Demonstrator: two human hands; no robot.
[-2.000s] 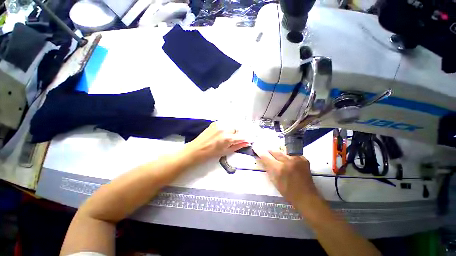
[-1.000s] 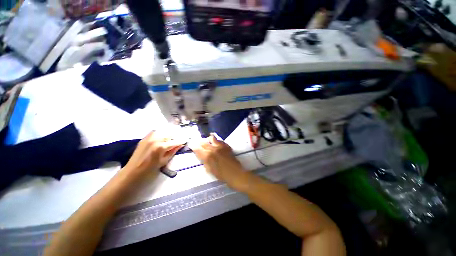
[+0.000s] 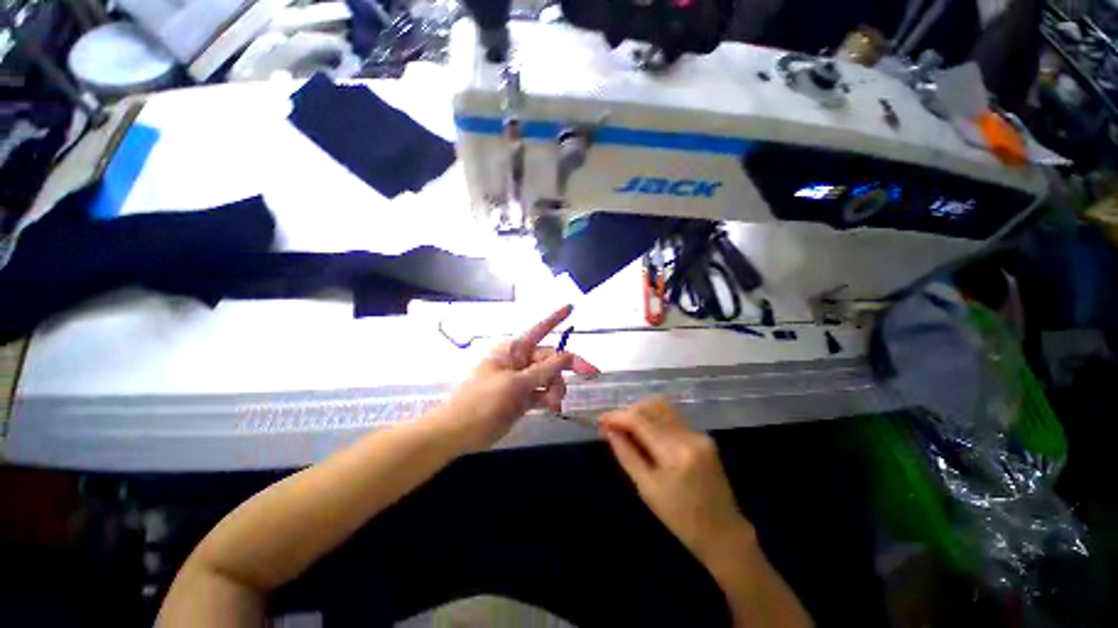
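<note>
My left hand (image 3: 505, 390) is over the table's front edge below the needle, index finger raised. A small dark piece (image 3: 564, 340) shows between its fingers; whether it is gripped is unclear. My right hand (image 3: 668, 464) is just right of it, its fingertips pinched on a thin strand (image 3: 579, 420) that runs towards the left hand. A long dark fabric band (image 3: 423, 272) lies flat left of the needle, no hand on it. It adjoins a wide dark cut piece (image 3: 159, 245). The white sewing machine (image 3: 589, 160) has its needle area (image 3: 521, 252) brightly lit.
Dark stacked panels (image 3: 372, 133) lie behind the band. A dark pointed piece (image 3: 601, 252) is under the machine arm. Orange snips (image 3: 654, 292) and black scissors (image 3: 705, 288) lie right of it. A blue sheet (image 3: 126, 169) is far left, a green bin (image 3: 1042, 417) right.
Both hands have drawn back from the needle towards the table's front edge and moved slightly apart. The band stays left of the needle, out of the hands. The camera view has swung.
</note>
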